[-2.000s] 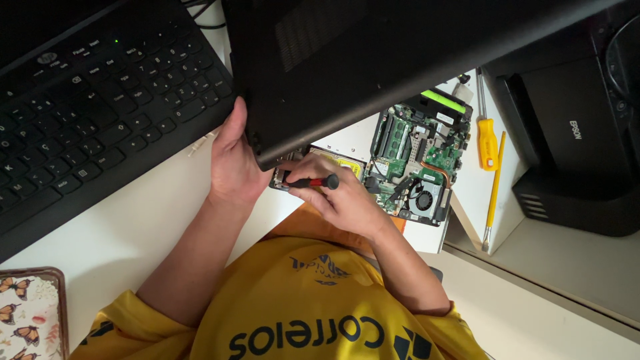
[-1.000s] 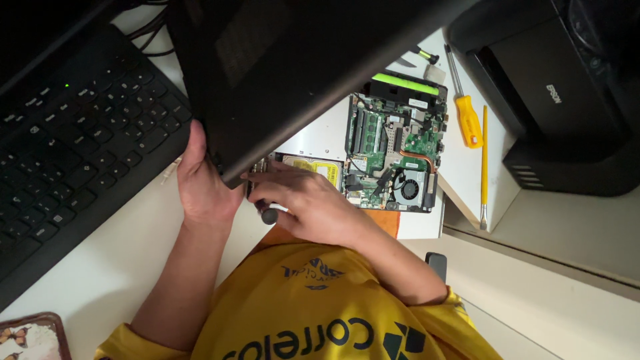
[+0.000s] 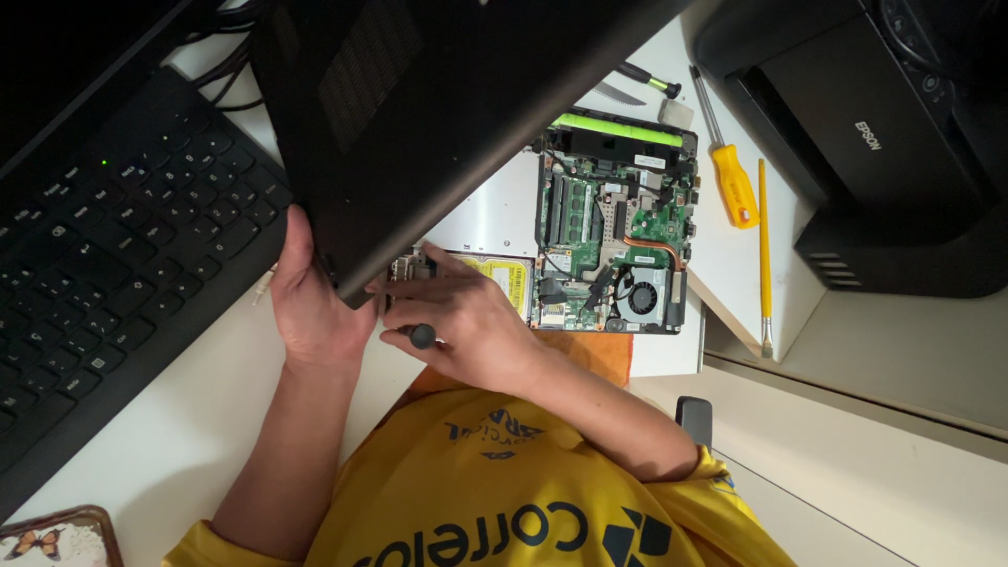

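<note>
My left hand [image 3: 323, 311] grips the lower corner of a black laptop cover panel [image 3: 441, 102], thumb on its near face. Beneath and right of the panel lies an opened laptop base [image 3: 543, 236], with a green circuit board, a copper heat pipe, a small fan [image 3: 642, 298] and a hard drive [image 3: 508, 282] with a yellow label. My right hand [image 3: 461, 319] is at the left end of the base, beside the panel's corner. A screwdriver [image 3: 422, 336] is in it, its dark handle end towards the camera. Its tip and the fingertips are partly hidden.
A black laptop keyboard [image 3: 134, 260] fills the left. At right are a yellow-handled screwdriver [image 3: 734, 185], a yellow paintbrush [image 3: 765, 252] and a black Epson printer [image 3: 850, 142]. A serrated blade [image 3: 620, 94] lies behind the base; an orange cloth [image 3: 591, 353] lies under it. A butterfly-patterned tray [image 3: 98, 524] sits lower left.
My right hand has turned, and the screwdriver handle that pointed right two seconds ago now faces the camera. My left hand still holds the panel. The view has shifted a little.
</note>
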